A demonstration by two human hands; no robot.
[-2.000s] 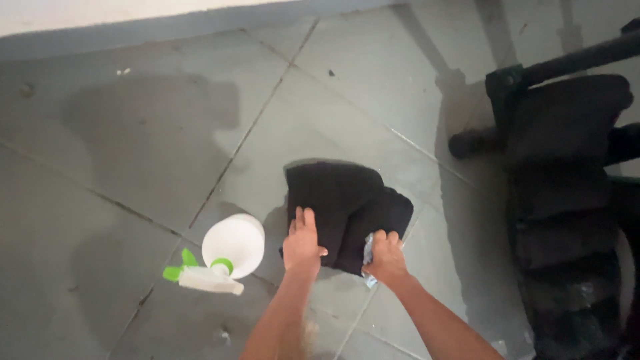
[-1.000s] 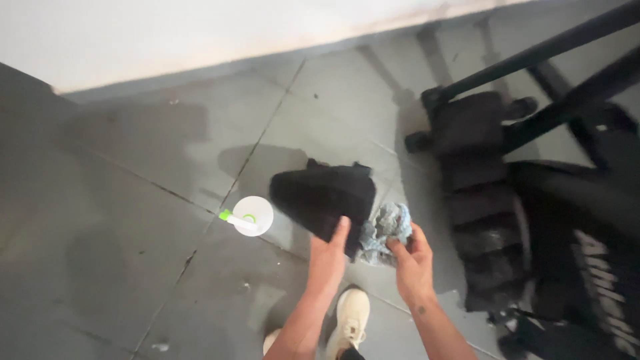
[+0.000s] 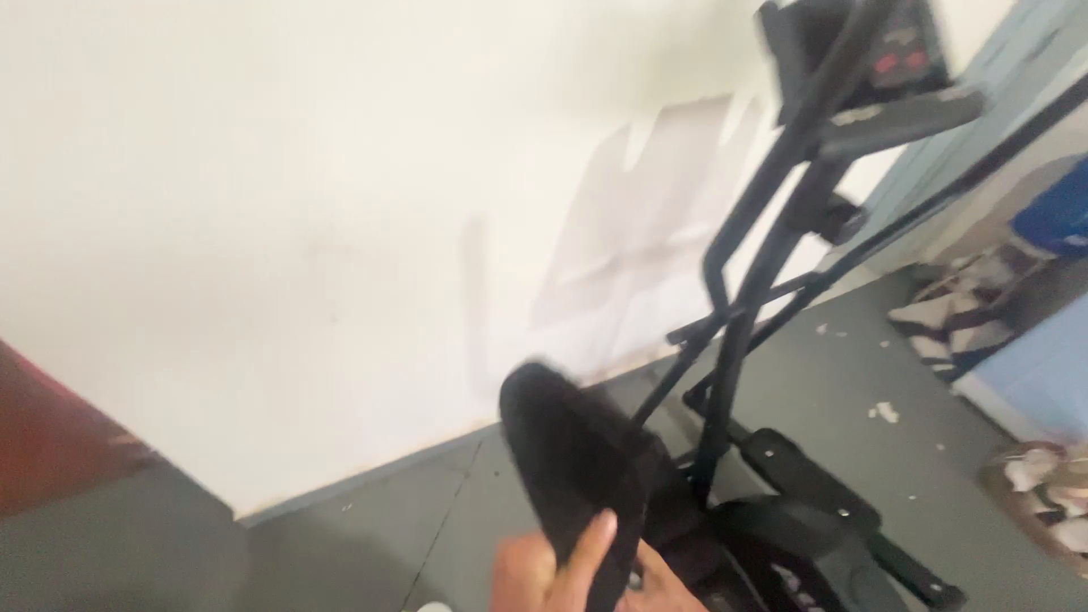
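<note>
A blurred black item (image 3: 565,450), whose kind I cannot tell, stands up in front of me at the lower middle. My left hand (image 3: 557,569) holds its lower part, with one finger laid along its face. Behind its lower right edge my right hand (image 3: 659,582) shows only in part; what it grips is hidden. A small piece of a white round thing (image 3: 435,607) shows at the bottom edge, left of my hands.
A black elliptical exercise machine (image 3: 731,365) stands at the right, near the white wall (image 3: 297,238). Beyond it are patterned cloth (image 3: 952,327) and a light blue surface (image 3: 1033,365). A reddish-brown object (image 3: 59,433) is at the left, above grey floor tiles (image 3: 357,535).
The view has swung up toward the wall and machine. The black item, lying on the floor two seconds ago, is now raised in my hands. The crumpled bluish-grey material in my right hand is no longer plainly visible.
</note>
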